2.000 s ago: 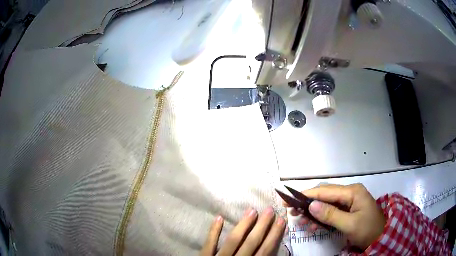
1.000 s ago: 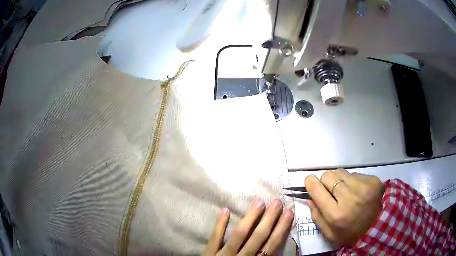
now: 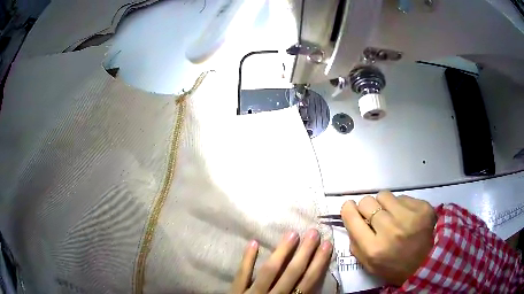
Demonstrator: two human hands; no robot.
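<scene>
The beige cloth (image 3: 115, 172) covers the left and middle, with a golden-tan overlocked seam (image 3: 164, 195) running down it. Its right edge curves from beside the presser foot (image 3: 300, 97) down to my hands. My left hand (image 3: 287, 264) lies flat on the cloth near this edge, fingertips apart, cut off by the bottom of the picture. My right hand (image 3: 390, 235) is closed around dark pointed thread snips (image 3: 331, 220). Their tips touch the cloth's right edge; the rest is hidden in my hand.
The white machine head (image 3: 356, 34) stands above the needle plate (image 3: 313, 112), with the tension dial (image 3: 370, 92) on its side. A black rectangular object (image 3: 470, 123) lies on the right of the machine bed. A printed ruler (image 3: 349, 263) runs along the front. Lamp glare hides part of the cloth.
Since two seconds ago, my right hand has turned knuckles up, and the snips' two separate points now look nearly together. My left hand has stayed on the cloth. The whole view has shifted slightly.
</scene>
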